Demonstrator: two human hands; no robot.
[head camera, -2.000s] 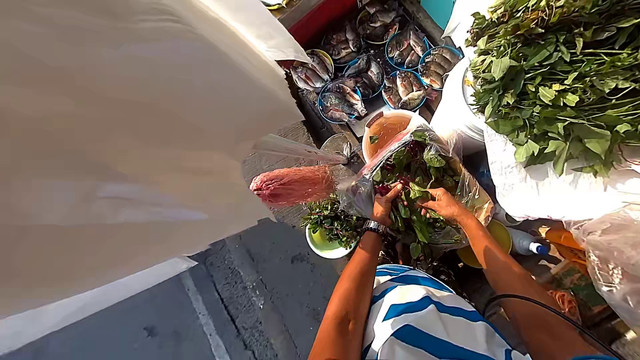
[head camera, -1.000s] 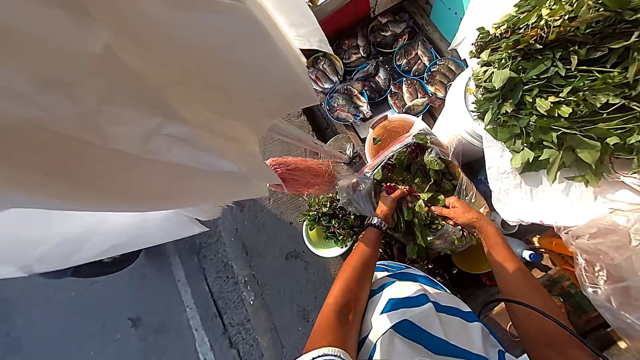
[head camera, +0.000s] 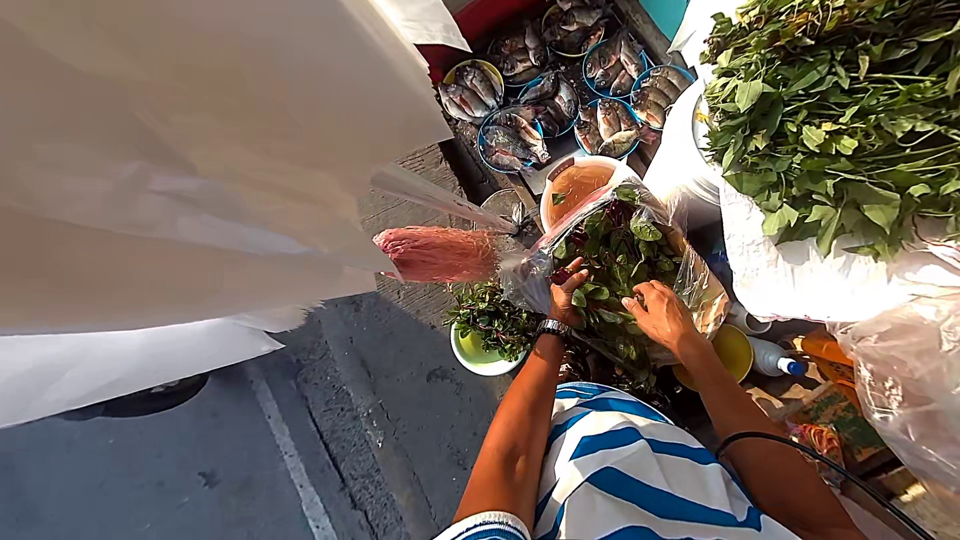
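Note:
Leafy green stems with some dark red parts (head camera: 626, 251) lie in an open clear plastic bag (head camera: 697, 281). My left hand (head camera: 568, 296), a watch on its wrist, is at the left side of these greens, fingers partly bent around some of them. At their right side is my right hand (head camera: 664, 315), fingers curled over the leaves; whether it grips a stem is hidden. Left of the bag hangs a bundle of pink strands in clear plastic (head camera: 442, 255). Below it, a pale green bowl (head camera: 480, 356) holds more leafy stems (head camera: 499, 319).
A tub of brownish water (head camera: 577, 187) stands beyond the bag. Farther off are several basins of fish (head camera: 514, 142). A large heap of greens (head camera: 832, 127) lies on white sacking (head camera: 780, 274) at right. A pale sheet (head camera: 187, 165) hangs at left. A bottle (head camera: 769, 356) lies near my right forearm.
My right hand has shifted slightly toward my left hand over the greens. The hanging pale sheet has moved, and its lower edge sits differently.

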